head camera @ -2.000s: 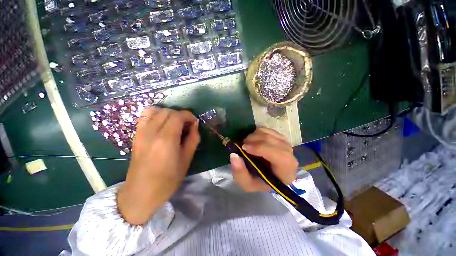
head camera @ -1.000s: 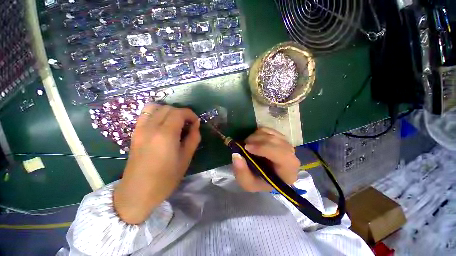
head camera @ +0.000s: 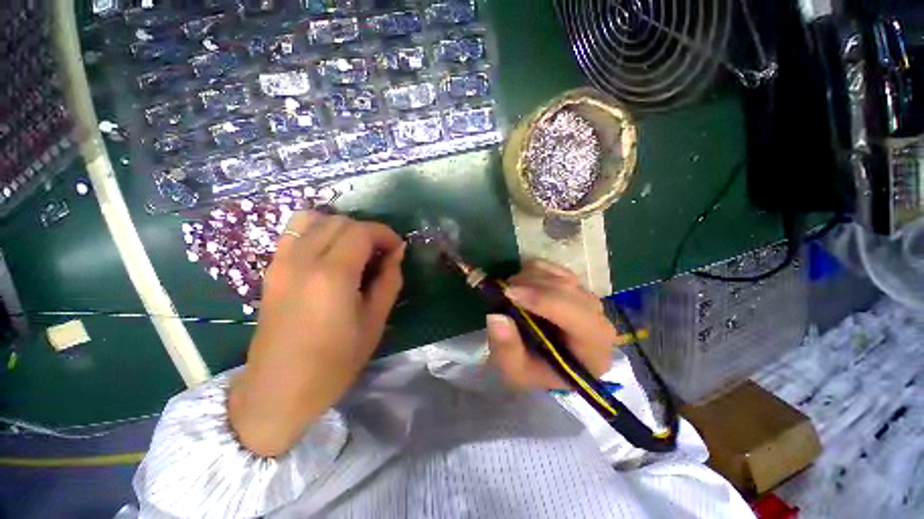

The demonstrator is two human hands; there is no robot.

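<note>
My right hand holds a black and yellow soldering iron like a pen. Its metal tip points up and left at a small electronic module on the green mat. The module is blurred and partly under a faint haze; whether the tip touches it I cannot tell. My left hand is just left of the module, with thumb and forefinger pinched together. What is between the fingertips is too small to tell. A heap of small pink and white round parts lies beyond and left of my left hand.
A clear tray of modules lies beyond the heap. A round tub of metal shavings stands on pale tape, right of the module. A fan guard and black unit are at the far right. A cardboard box is below the bench.
My right hand and the iron have shifted slightly right, and the iron's rear end has swung a little left. The module looks less distinct. My left hand has barely moved.
</note>
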